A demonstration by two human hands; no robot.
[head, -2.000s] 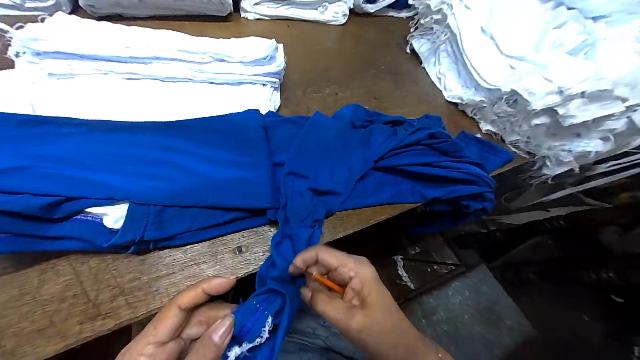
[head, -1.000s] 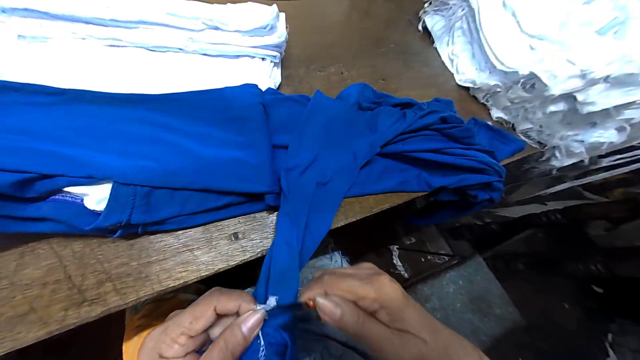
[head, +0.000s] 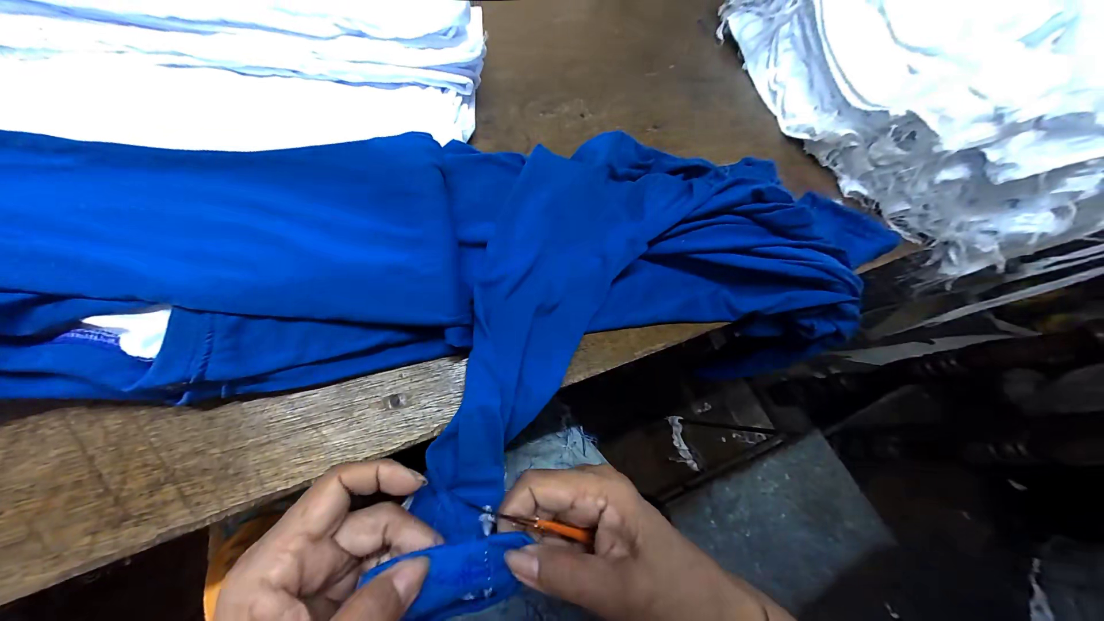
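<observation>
A blue knit garment (head: 345,224) lies along the wooden table, and one narrow part of it hangs over the front edge toward me. My left hand (head: 336,552) pinches the folded end of that part between thumb and fingers. In my right hand (head: 595,543) is a small orange-handled pointed tool (head: 556,528), its thin dark tip at white threads on the seam. The thumb of that hand also touches the blue fabric. The exact kind of tool cannot be told.
Folded white cloths (head: 233,95) lie behind the garment at the left. A stack of white cloth with frayed edges (head: 940,103) stands at the back right. The worn front edge of the wooden table (head: 259,448) runs above my hands. Dark clutter is below at the right.
The orange tool, clearly seen two seconds ago and mostly hidden one second ago, shows again with its tip at the seam. The held fabric end now lies folded across between both hands.
</observation>
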